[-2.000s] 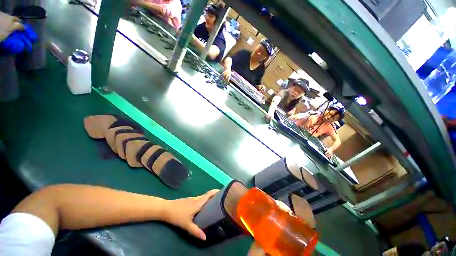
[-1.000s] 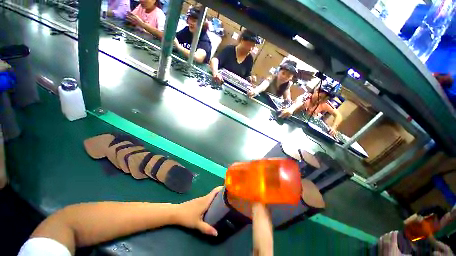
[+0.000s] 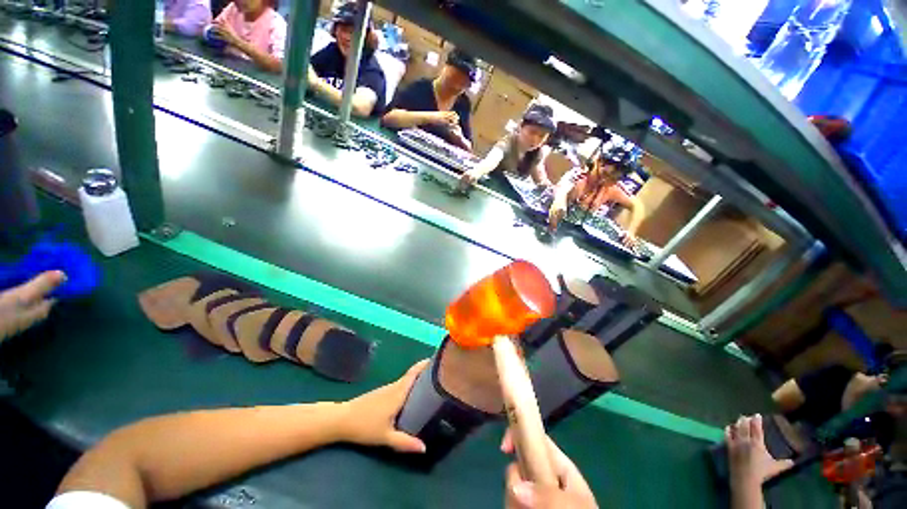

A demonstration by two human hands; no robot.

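Observation:
My left hand (image 3: pixel 383 410) grips the side of a grey speaker cabinet (image 3: pixel 434 403) on the green bench. The cabinet leans a little and has a brown wood-grain panel (image 3: pixel 467 376) on its top end. My right hand (image 3: pixel 549 479) holds the pale wooden handle of a mallet. The mallet's translucent orange head (image 3: pixel 500 303) is over the far edge of that panel; I cannot tell whether it touches. A second cabinet with a brown top (image 3: pixel 589 356) stands just right of the held one.
Loose brown and black panels (image 3: pixel 254 323) lie fanned at left. A white bottle (image 3: pixel 107 214) stands by the green post (image 3: pixel 136 119). More cabinets stand on the belt (image 3: pixel 328 214). A neighbour's hand with blue cloth (image 3: pixel 62 273) is at left; another person's hand (image 3: pixel 753 459) is at right.
The orange mallet head has moved, now showing its handle and my right hand fully. The view has shifted. The neighbour's blue cloth has come further in at left, and a hand shows at right.

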